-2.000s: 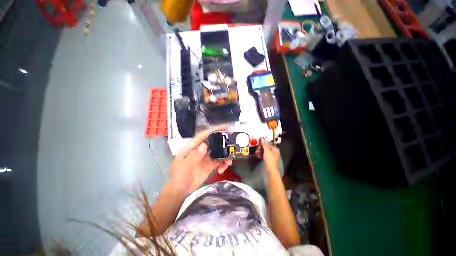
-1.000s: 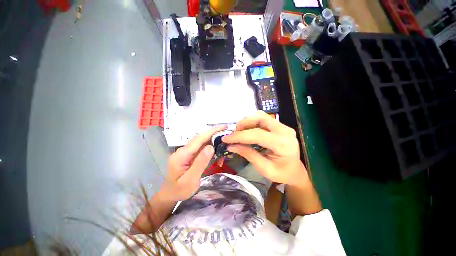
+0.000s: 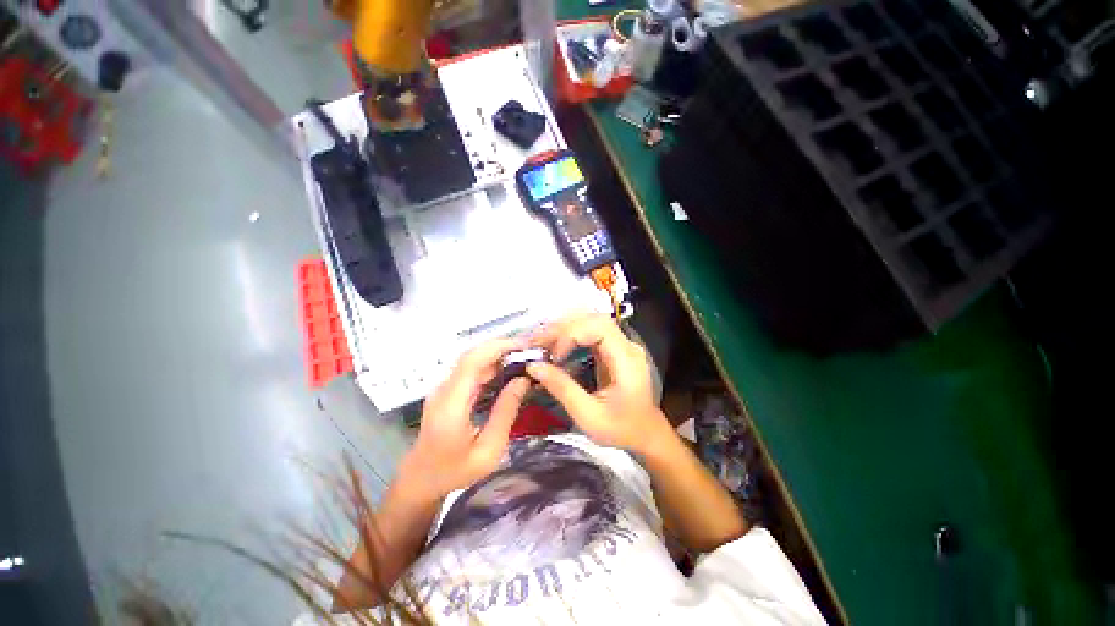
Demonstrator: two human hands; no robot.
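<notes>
A small dark unit with a silvery-white rim, perhaps a watch case (image 3: 525,363), is held between both hands just in front of the machine's white base plate. My left hand (image 3: 471,410) grips its left side with thumb and fingers. My right hand (image 3: 603,385) grips its right side, thumb at the near edge. The fingers cover much of the unit. The black fixture (image 3: 419,157) sits back under the yellow press head (image 3: 391,37).
A black elongated holder (image 3: 357,232) lies on the plate's left. A handheld terminal (image 3: 569,214) and small black block (image 3: 518,124) lie on its right. A red pocket tray (image 3: 324,324) is left of the machine. A large black foam tray (image 3: 856,159) stands on the green bench (image 3: 783,404).
The fixture moved back under the yellow head after the first frame. My right hand came to the unit, which is now turned edge-on between both hands. The view has rotated and shifted right.
</notes>
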